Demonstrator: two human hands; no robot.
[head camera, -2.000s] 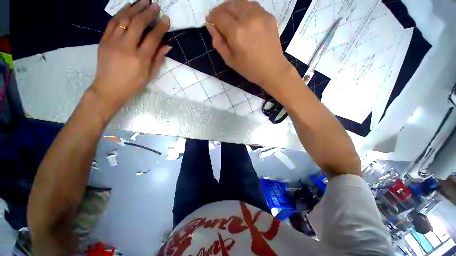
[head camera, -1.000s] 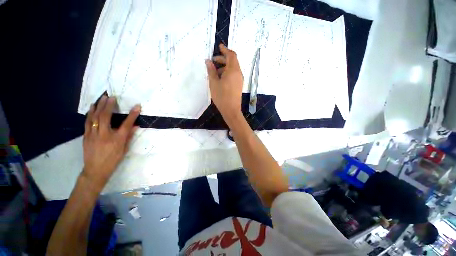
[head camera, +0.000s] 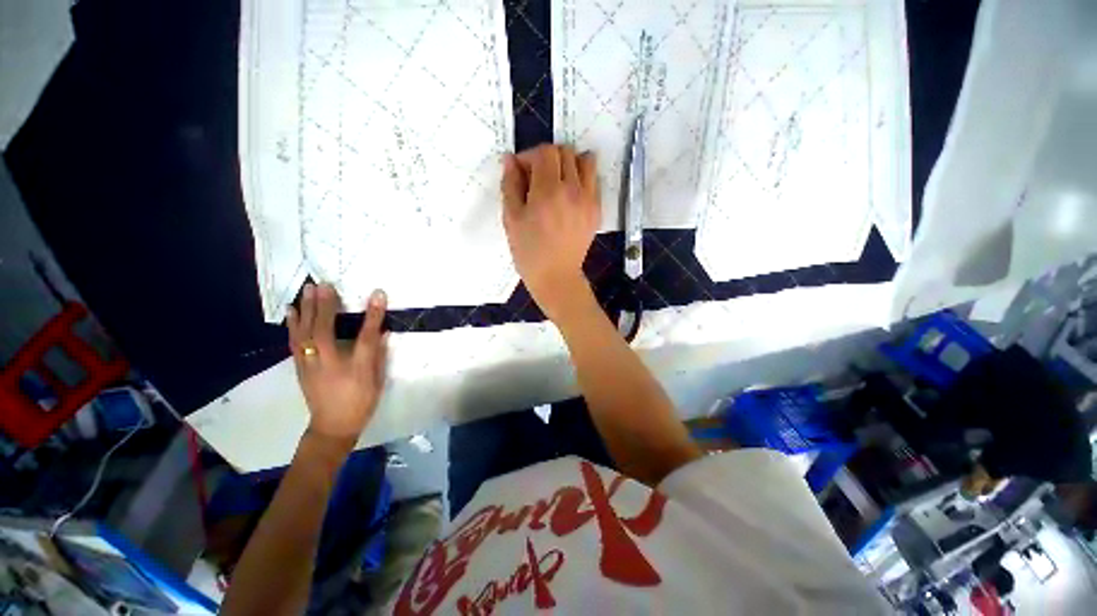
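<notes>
A white paper pattern with drawn lines and a notched lower edge lies on dark cloth. More patterned white pieces lie to its right. My left hand rests flat, fingers apart, at the pattern's lower left notch. My right hand rests with bent fingers on the dark strip between the patterns, touching the left pattern's right edge; whether its fingertips hold anything is hidden. Shears lie on the right piece, blades pointing away, black handles over the near cloth edge.
A white covering runs along the near table edge. White sheets lie at the right. Blue crates and a dark-clothed person are at the lower right. A red plastic stool stands at the left.
The view has shifted and turned. Both hands have moved from close together at a pattern edge to opposite sides of the left pattern, much as they were one second ago.
</notes>
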